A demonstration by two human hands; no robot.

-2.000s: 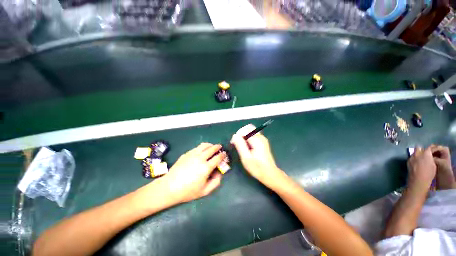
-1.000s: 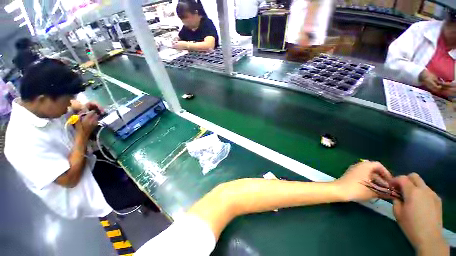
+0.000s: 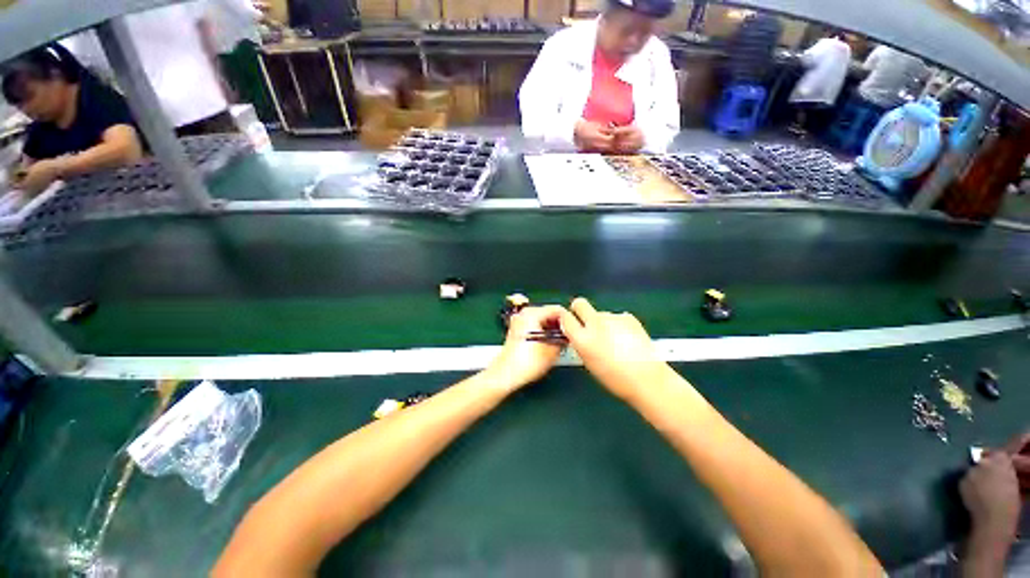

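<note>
My left hand (image 3: 529, 348) and my right hand (image 3: 610, 346) meet over the white strip. Slim black tweezers (image 3: 548, 335) lie between their fingers, in my right hand's grip. A black device unit with a yellow-edged part (image 3: 515, 305) shows just beyond my left fingertips; whether it is held or lies on the belt, I cannot tell. My left fingers are partly hidden. Another unit with a pale battery (image 3: 390, 406) is partly hidden behind my left forearm on the green work surface.
More units lie on the green belt (image 3: 373, 320), left (image 3: 452, 289) and right (image 3: 715, 305). A crumpled clear bag (image 3: 203, 438) lies left. A neighbour's hand (image 3: 994, 491) and small part piles (image 3: 928, 416) are right. Blister trays (image 3: 438, 167) and a seated person (image 3: 604, 85) are opposite.
The view has swung left, then back to the front and higher. My hands have moved from the work surface up to the white strip and come together.
</note>
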